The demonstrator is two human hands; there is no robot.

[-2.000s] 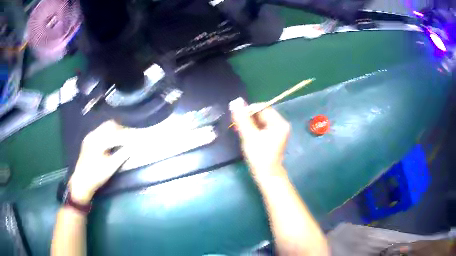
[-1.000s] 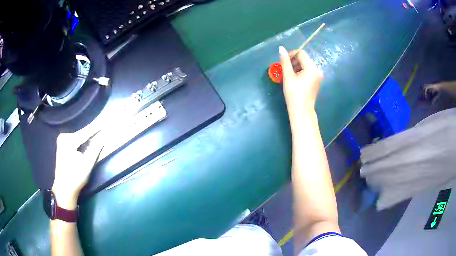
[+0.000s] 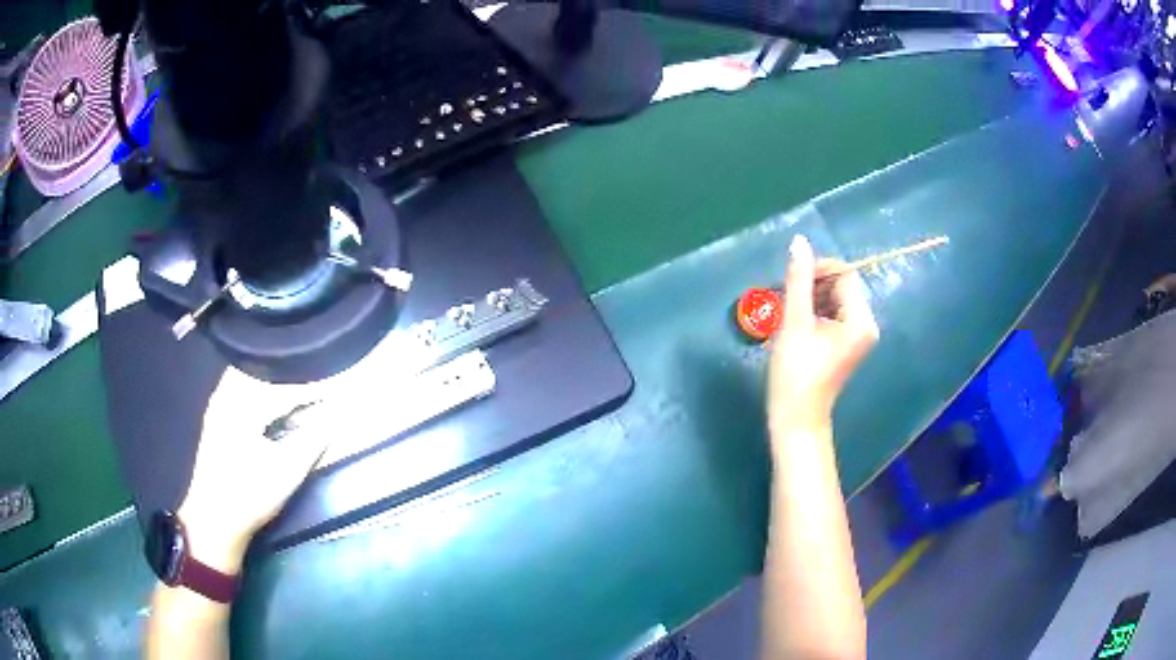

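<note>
My right hand grips a thin pale stick between thumb and fingers, beside an orange-red cap on the green mat. The stick's working tip is hidden by the hand. My left hand lies at the left ends of a silver strip fixture with small round parts and a plain bright bar. Its fingers are washed out by glare, so whether it grips either one is unclear. Both metal pieces lie on the black pad under the microscope.
A keyboard and a round dark base stand behind the pad. A pink fan is at the upper left. A blue stool is beyond the curved bench edge. Grey cloth shows at the far right.
Since two seconds ago, my right hand has moved with the stick from the pad's right side to the red cap. My left hand has stayed at the metal pieces. The camera view has shifted.
</note>
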